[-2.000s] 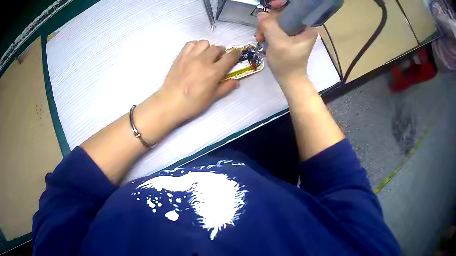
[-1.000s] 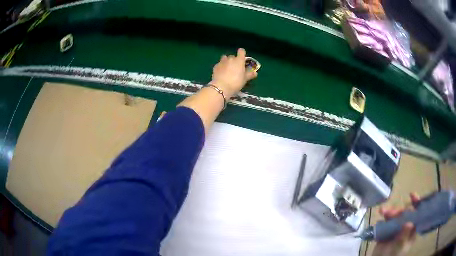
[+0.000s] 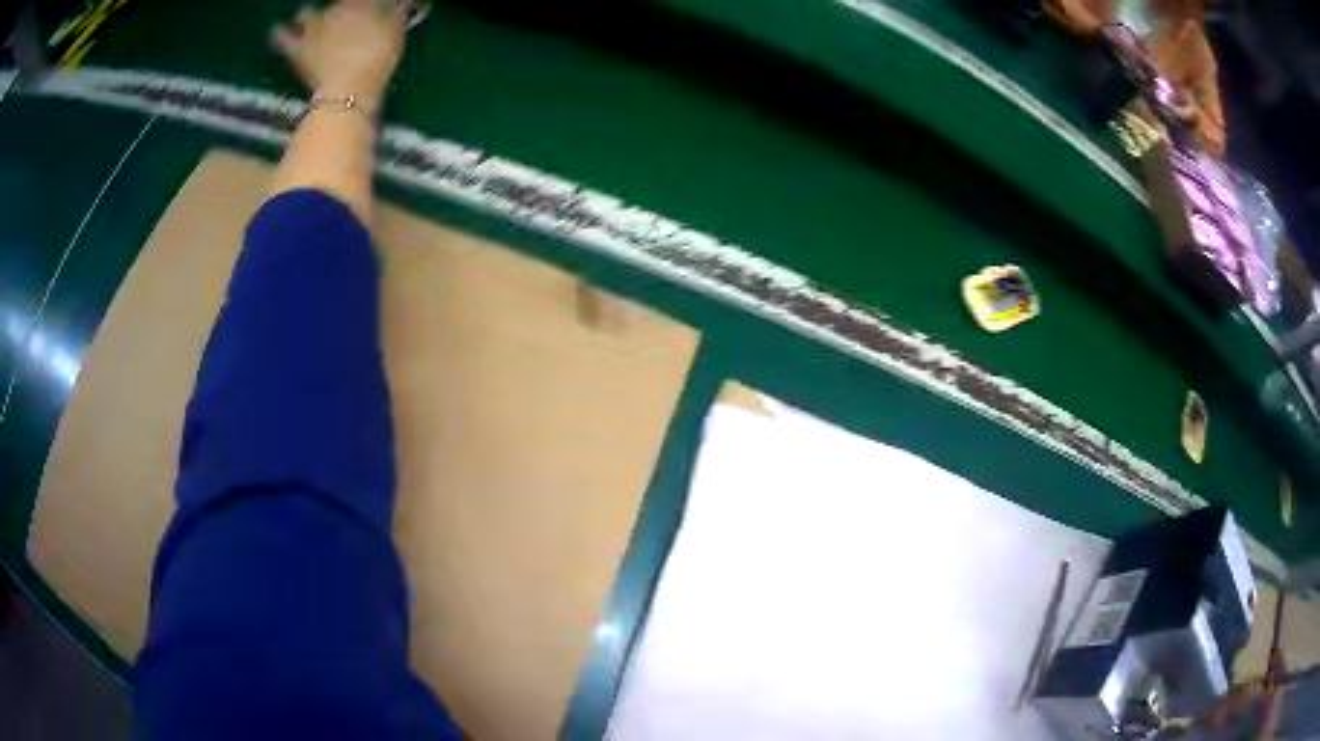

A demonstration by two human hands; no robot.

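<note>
My left hand [image 3: 348, 47] reaches far over the green conveyor belt at the top left, near the frame's edge. A small pale edge shows by its fingertips; whether the hand grips it I cannot tell. A white device half-shell [image 3: 1002, 297] with yellow and dark parts lies open side up on the belt at the right. A second half-shell [image 3: 1193, 427] lies further right. A blurred patch at the bottom right corner may be my right hand; what it holds cannot be made out.
The screw feeder [image 3: 1144, 637] stands at the lower right, with a thin dark stick [image 3: 1045, 631] left of it. The white mat [image 3: 854, 579] and a cardboard sheet [image 3: 507, 463] lie on the bench. Another person's hands [image 3: 1187, 65] show at the top right.
The view has swung left. My left hand has moved from the shell at mid-belt to the far left. That shell now lies on the belt, released. The grey screwdriver is no longer clearly visible.
</note>
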